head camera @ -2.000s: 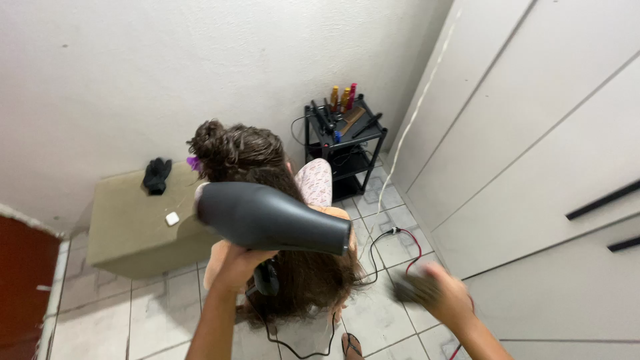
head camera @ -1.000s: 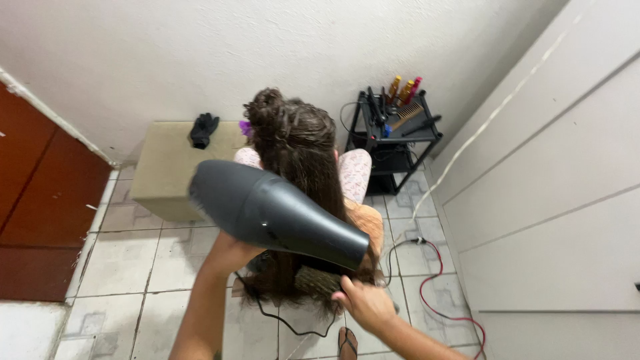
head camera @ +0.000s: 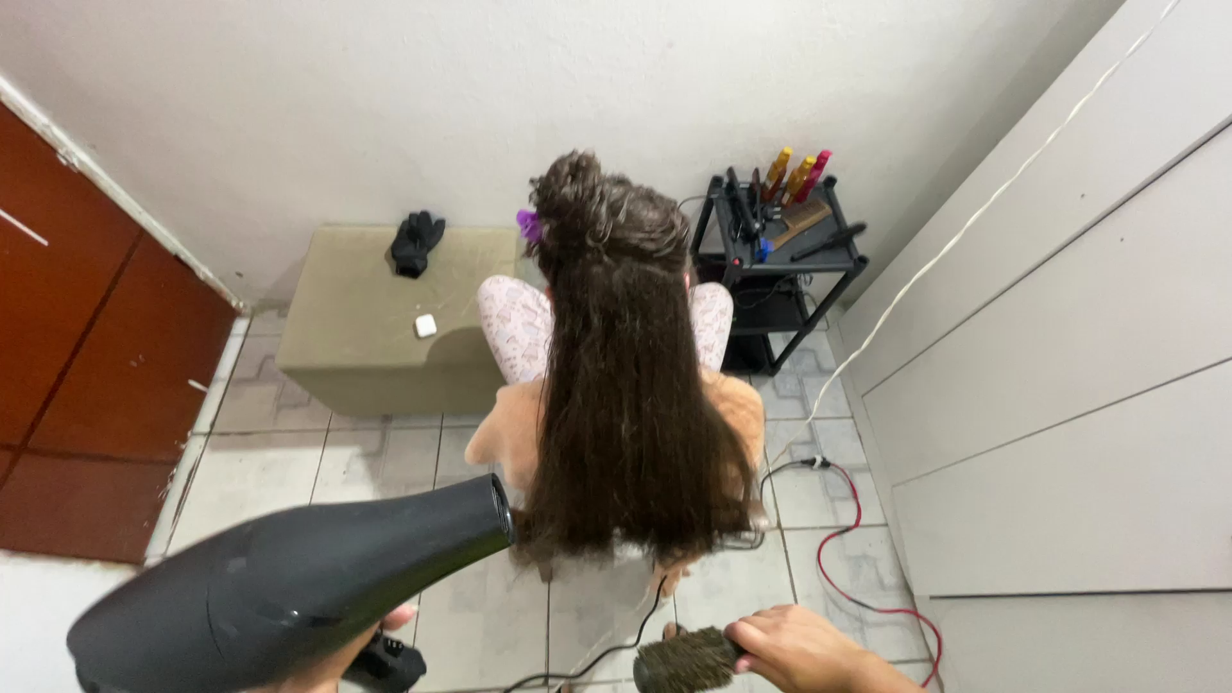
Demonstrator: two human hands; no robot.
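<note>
My left hand (head camera: 351,654), mostly hidden behind the black hair dryer (head camera: 289,568), grips it at the lower left; its nozzle points right, toward the ends of the hair. My right hand (head camera: 808,650) holds a round hair brush (head camera: 688,659) by its handle at the bottom, below the hair and apart from it. A seated person faces away from me, with long dark hair (head camera: 640,414) hanging down the back. The upper hair is gathered in a bun (head camera: 577,192), beside a purple hair tie (head camera: 529,225).
A padded bench (head camera: 346,318) holds a black glove (head camera: 416,243) and a small white object (head camera: 425,325). A black cart (head camera: 818,250) carries bottles (head camera: 799,178), a comb (head camera: 801,223) and styling tools. A cord (head camera: 837,549) runs over the floor near the white cabinet (head camera: 1049,385).
The dryer has moved down and left, off the hair. The brush, at the hair ends a second ago, is now below and apart from them. The hair hangs in full view.
</note>
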